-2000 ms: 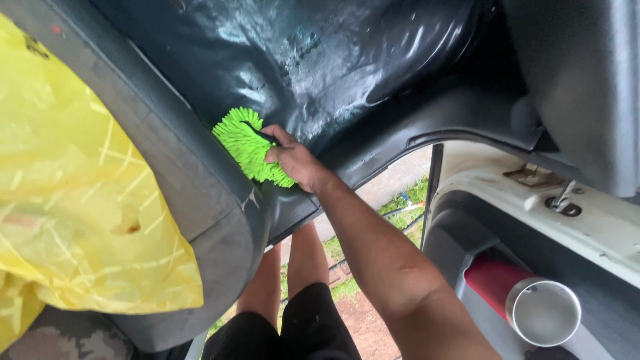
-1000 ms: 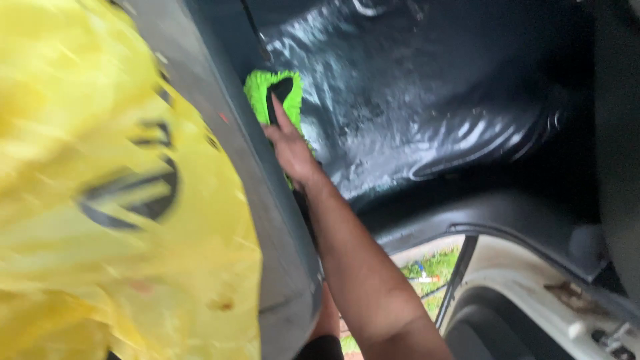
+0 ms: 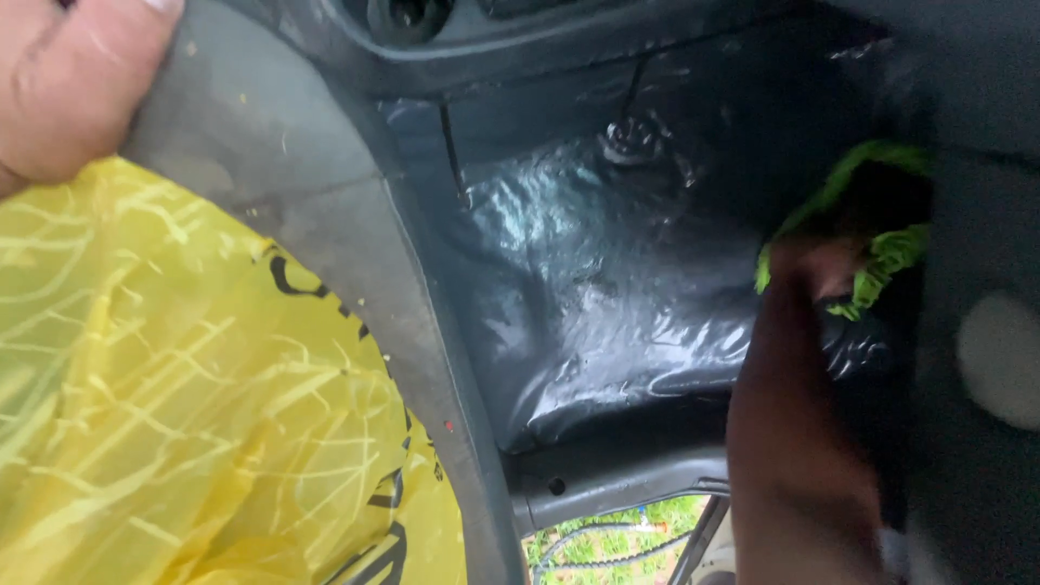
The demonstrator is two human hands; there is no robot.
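My right hand point(image 3: 829, 264) is at the right, shut on a bright green microfiber wash mitt point(image 3: 890, 252) and pressing it to the far right part of the wet, glossy black vinyl car floor point(image 3: 601, 268). Dark shadow covers part of the mitt. At the upper left, my left hand point(image 3: 77, 89) rests on the top of a grey car seat point(image 3: 301, 187), just above a yellow plastic seat cover point(image 3: 187, 390). Only part of that hand shows, and its fingertips are partly out of view.
Dark plastic trim point(image 3: 390, 61) with a round recess runs along the top. A black door sill point(image 3: 617, 479) borders the floor below. Beyond it, a dark hose point(image 3: 617, 561) lies on grass and paving. A dark grey panel or seat point(image 3: 983, 284) stands close on the right.
My right hand has moved with the green mitt from beside the grey seat to the far right of the floor. My left hand has come into view. The view has shifted.
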